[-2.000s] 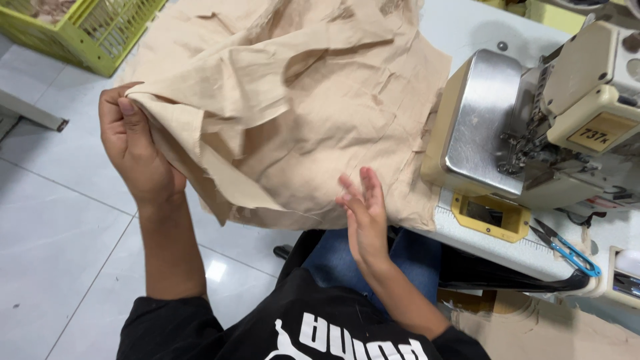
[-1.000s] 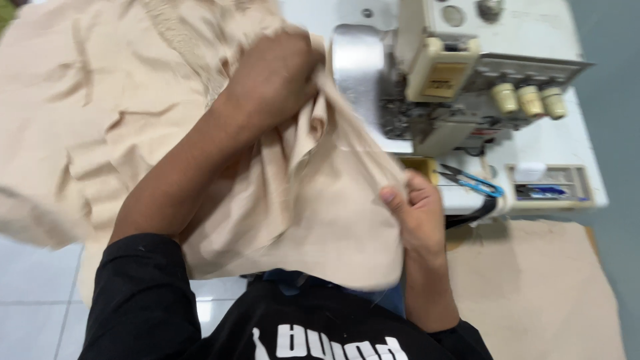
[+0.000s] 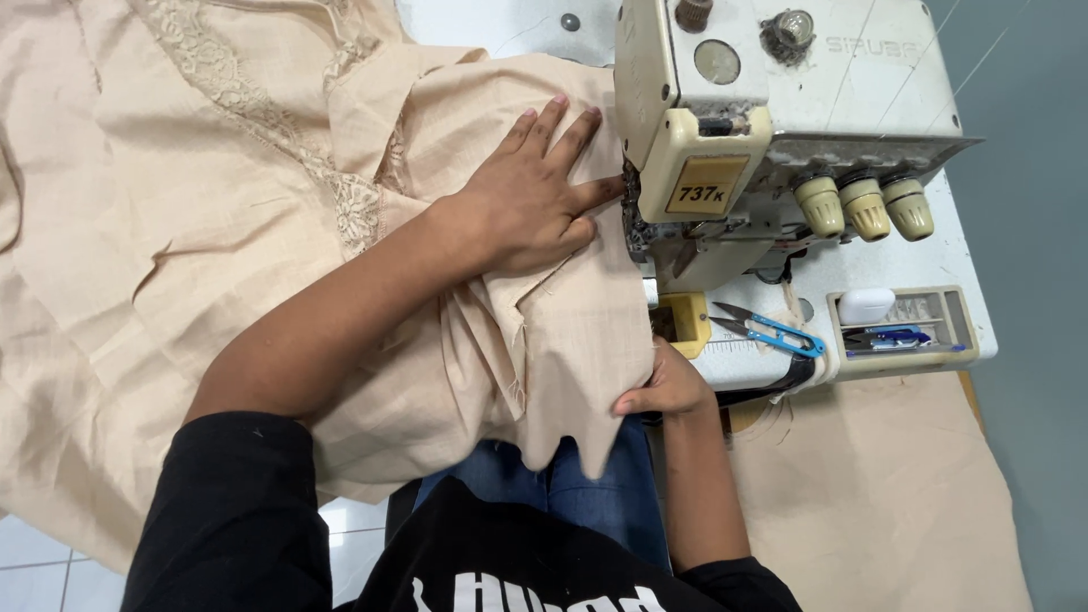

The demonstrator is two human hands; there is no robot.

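Beige fabric with lace trim [image 3: 212, 280] spreads over the machine table and hangs over its front edge. My left hand [image 3: 540, 191] lies flat on it, fingers spread, the index finger close to the needle area of a Siruba overlock sewing machine [image 3: 799, 68]. Below the machine's presser area, my right hand [image 3: 671, 382] pinches the fabric's right edge, thumb on top and the other fingers hidden beneath. The fabric's edge runs alongside the machine head, and its frayed cut edges show between my hands.
Blue-handled thread snips [image 3: 765, 330] lie on the white table [image 3: 960, 246], beside a yellow tray [image 3: 693, 323]. A compartment box [image 3: 905, 365] holds a white case and pens. Another beige fabric piece [image 3: 884, 493] lies at the lower right. Three tension knobs [image 3: 867, 208] project from the machine.
My left hand, which held the fabric up at the left two seconds ago, now presses it flat by the machine. My right hand, free of the fabric then, now holds its edge. The view has shifted right.
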